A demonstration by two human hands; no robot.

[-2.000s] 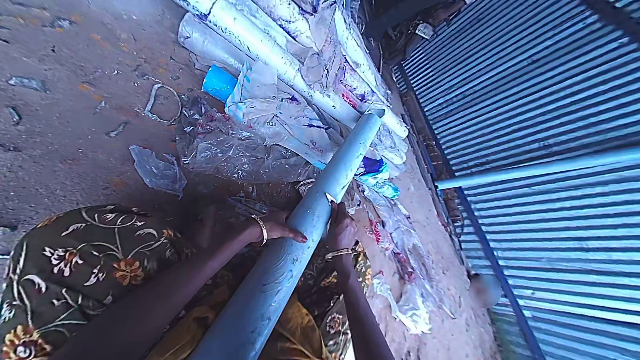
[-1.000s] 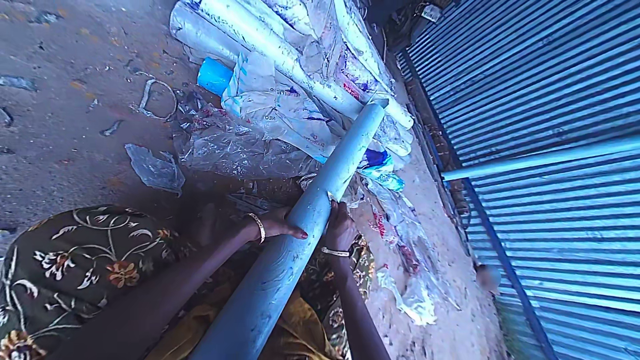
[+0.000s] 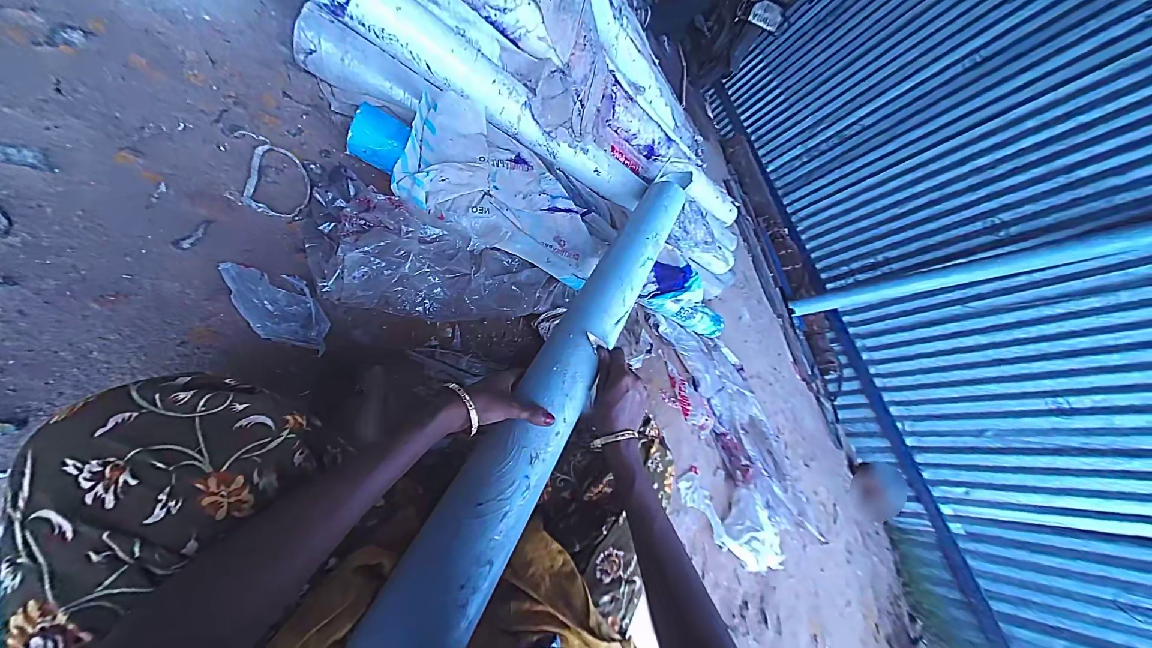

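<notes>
A long grey tube or roll (image 3: 531, 432) runs from my lap up and away, its far end by several pale rolls (image 3: 486, 90). My left hand (image 3: 504, 402) grips its left side, thumb on top and the other fingers hidden beneath. My right hand (image 3: 618, 391) is at its right side, fingers closed near a small torn or lifted edge (image 3: 596, 342) on the surface; whether it pinches that edge I cannot tell. Crumpled printed plastic wrapping (image 3: 504, 193) lies beyond, left of the tube.
Clear plastic film (image 3: 432, 270), a blue cylindrical piece (image 3: 376, 138) and a ring-shaped strip (image 3: 277, 180) lie on the dirt ground to the left. More plastic scraps (image 3: 720, 441) lie at the right, beside a corrugated metal wall (image 3: 972, 162) with a pale pole (image 3: 972, 270).
</notes>
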